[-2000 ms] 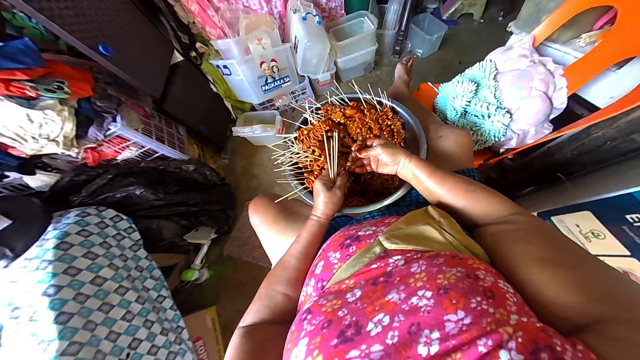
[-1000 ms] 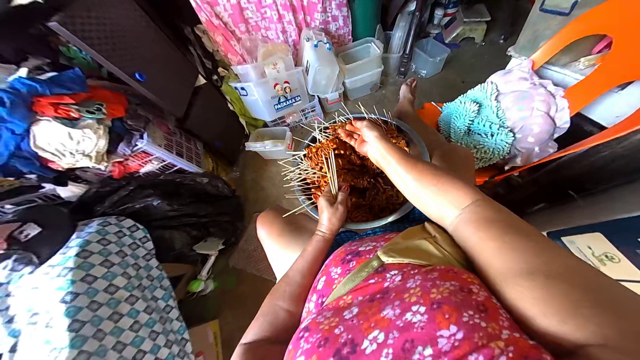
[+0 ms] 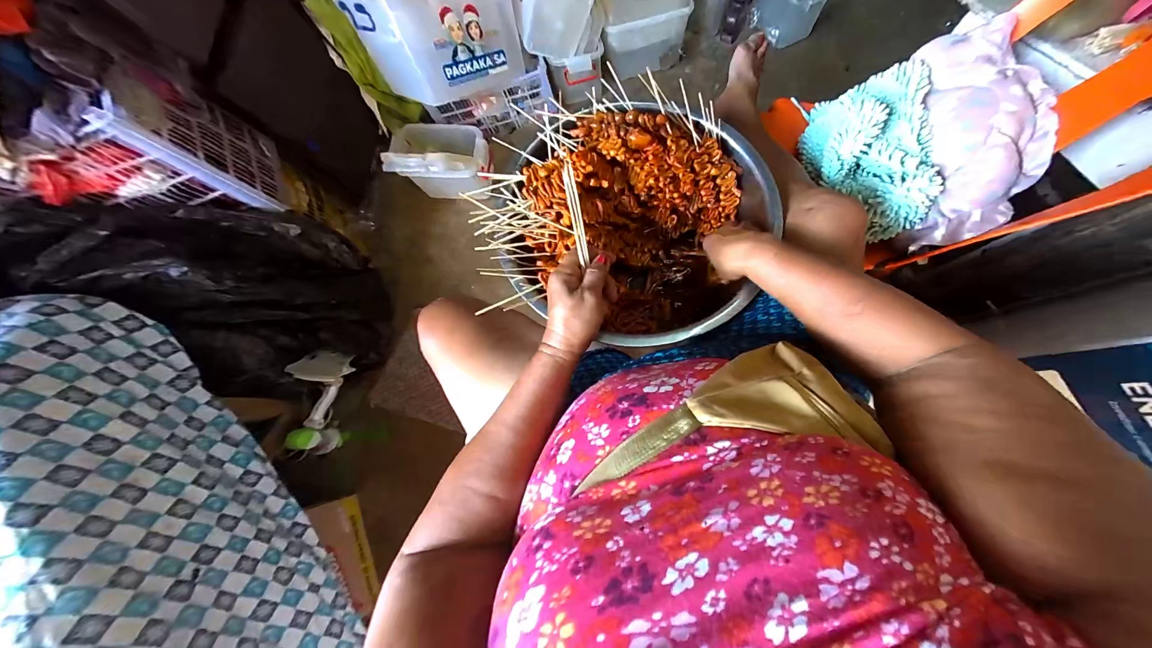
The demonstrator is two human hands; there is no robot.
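Observation:
A round metal basin (image 3: pixel 767 193) sits between my legs, full of reddish-brown sauced pieces of food (image 3: pixel 643 166). Many pieces are threaded on thin wooden skewers (image 3: pixel 517 225), whose bare ends stick out over the left and far rim. At the basin's near left part, my left hand (image 3: pixel 578 292) is closed around a few bare skewers (image 3: pixel 574 211) that point up and away. My right hand (image 3: pixel 731 252) reaches into the right side of the basin, touching the food; its fingertips are hidden, so whether it grips a piece cannot be told.
Clear plastic containers (image 3: pixel 648 40) and an open small tub (image 3: pixel 438 135) stand beyond the basin. To the right is an orange chair (image 3: pixel 1102 99) with a teal fluffy cloth (image 3: pixel 868 144). A checkered padded surface (image 3: pixel 135 486), black plastic bags (image 3: pixel 180 270) and a white crate (image 3: pixel 193 148) lie left.
My right hand has moved from the far part of the basin to its right side, nearer my body. My left hand still holds the bare skewers.

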